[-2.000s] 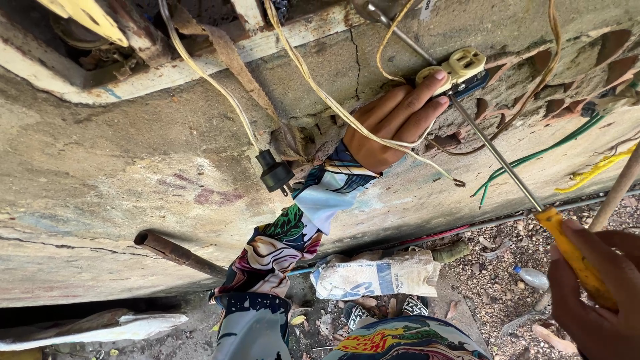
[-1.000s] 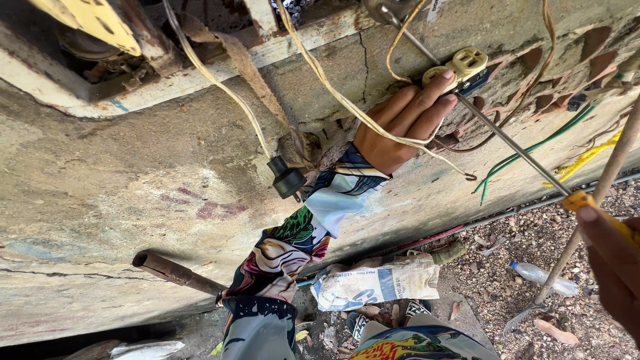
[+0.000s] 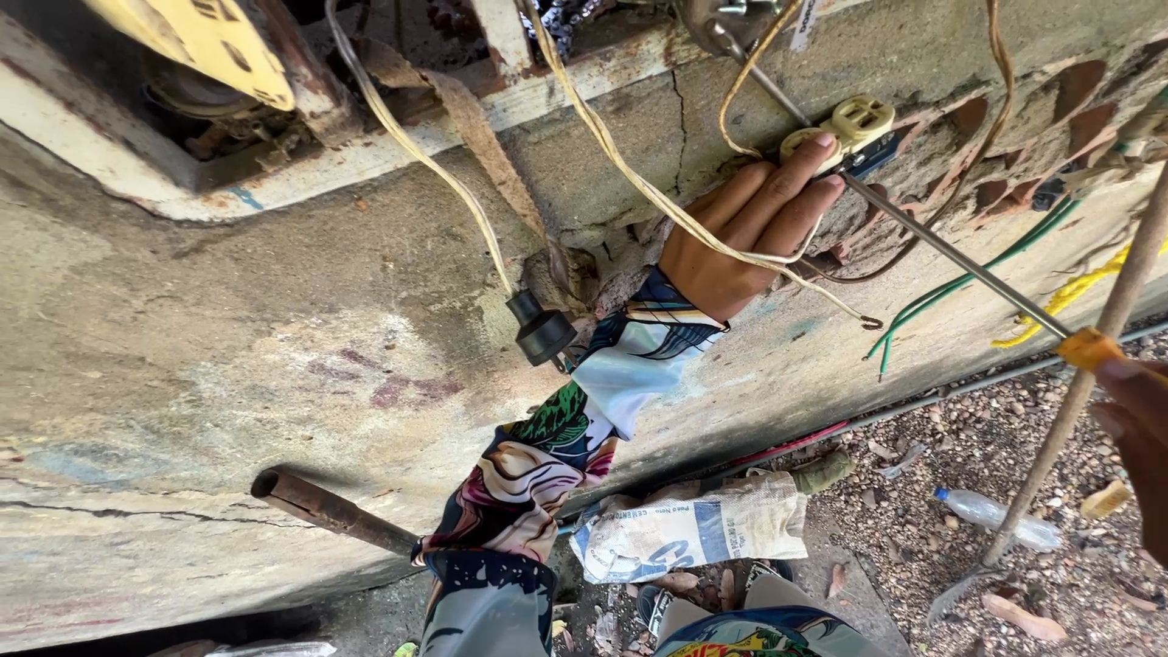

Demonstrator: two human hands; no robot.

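Observation:
My left hand holds a cream electrical outlet with a dark base against the concrete wall. In my right hand, at the right edge, is the orange handle of a long screwdriver. Its metal shaft crosses the outlet's lower side and reaches up toward a metal part at the top; how the tip meets it is unclear. A twisted cream wire hangs across my left fingers, with one bare end below them. Left of my wrist, a black plug hangs on another cord.
A rusty metal pipe juts out at lower left. Green wires and yellow rope hang at right near a wooden pole. A cement bag and a plastic bottle lie below. A rusty white frame is above.
My right hand has moved toward the right edge, and less of the screwdriver's handle shows. My left hand stays on the outlet.

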